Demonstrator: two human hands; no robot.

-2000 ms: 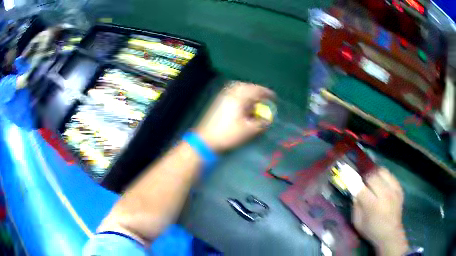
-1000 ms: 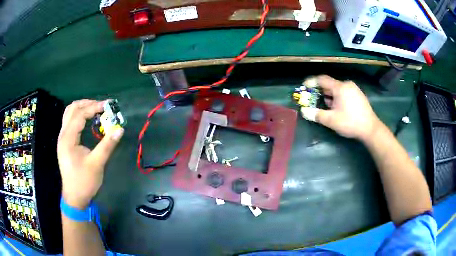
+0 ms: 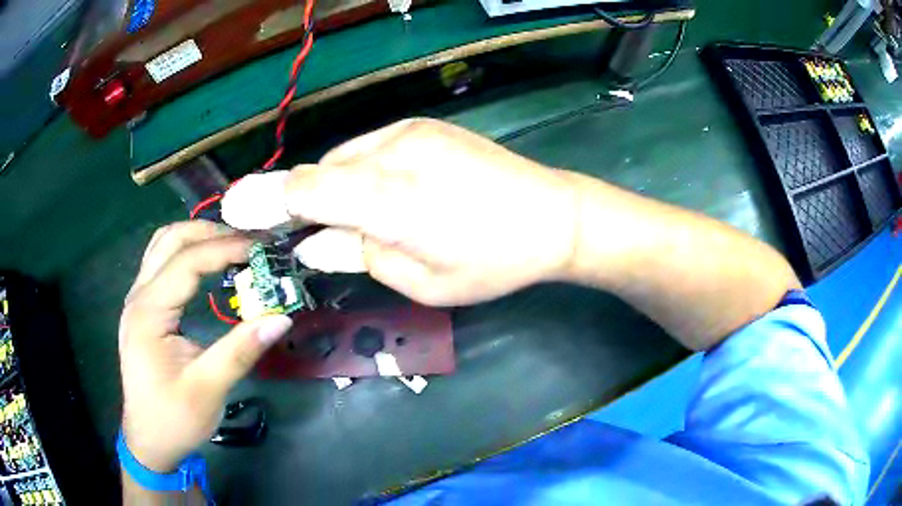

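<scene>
My left hand point(image 3: 183, 346), with a blue wrist strap, holds a small green circuit board point(image 3: 267, 287) with white and yellow parts between thumb and fingers. My right hand point(image 3: 425, 217) reaches across from the right. Its white-covered thumb and fingertip are close to the board's upper right edge. Whether they grip anything is unclear. The dark red test fixture point(image 3: 420, 341) lies on the bench below, its upper part and opening mostly hidden by my hands.
Red and black twisted wires point(image 3: 292, 89) hang from the reddish-brown test box point(image 3: 227, 40) on the low shelf point(image 3: 396, 64). A black tray point(image 3: 764, 128) holding a few boards is at right; another tray point(image 3: 69, 415) with boards is at left. A black hook-shaped item point(image 3: 240, 423) lies below my left hand.
My right hand has moved left across the fixture to the board in my left hand. The board it held a second ago is no longer clearly visible. The view has shifted right.
</scene>
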